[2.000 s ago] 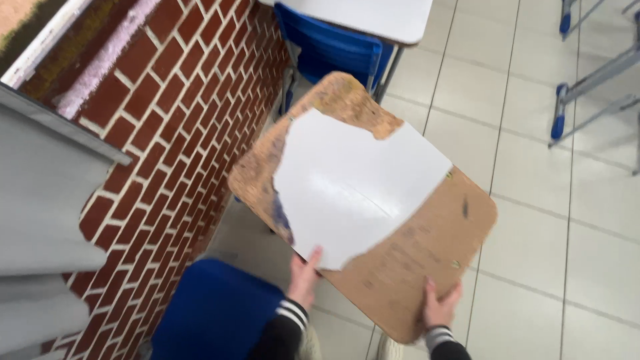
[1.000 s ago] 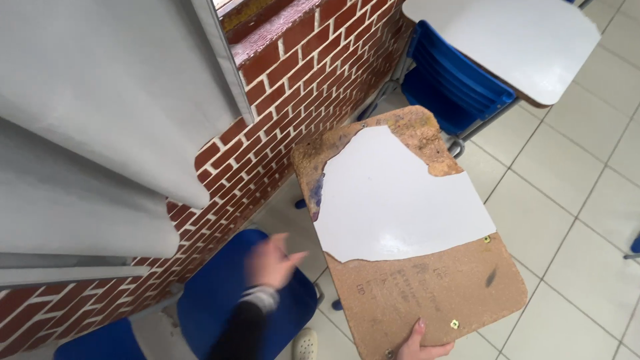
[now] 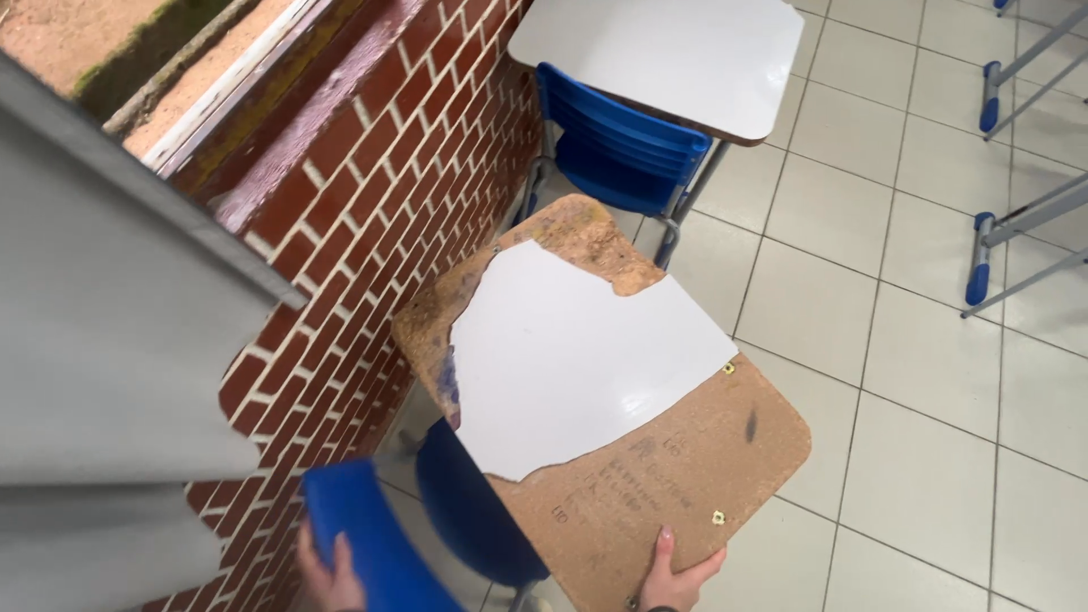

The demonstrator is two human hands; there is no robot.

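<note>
A worn particleboard desktop (image 3: 663,484), with a torn white laminate layer (image 3: 569,357) on part of it, lies across the middle of the view. My right hand (image 3: 676,574) grips its near edge, thumb on the top face, beside a small brass-coloured insert (image 3: 718,517). Handwriting marks the bare board. At the lower left my left hand (image 3: 330,569) is on the blue plastic backrest (image 3: 365,527) of a chair, with its fingers around the edge. That chair's dark blue seat (image 3: 472,510) shows partly beneath the desktop.
A red brick wall (image 3: 340,204) and a grey curtain (image 3: 110,340) run along the left. Ahead stands another blue chair (image 3: 625,144) under a white-topped desk (image 3: 671,51). Metal desk legs with blue feet (image 3: 979,263) stand on the tiled floor (image 3: 918,442) at right.
My left hand has left the desktop's edge, where it was two seconds ago, and is now on the blue chair's backrest. My right hand still holds the board.
</note>
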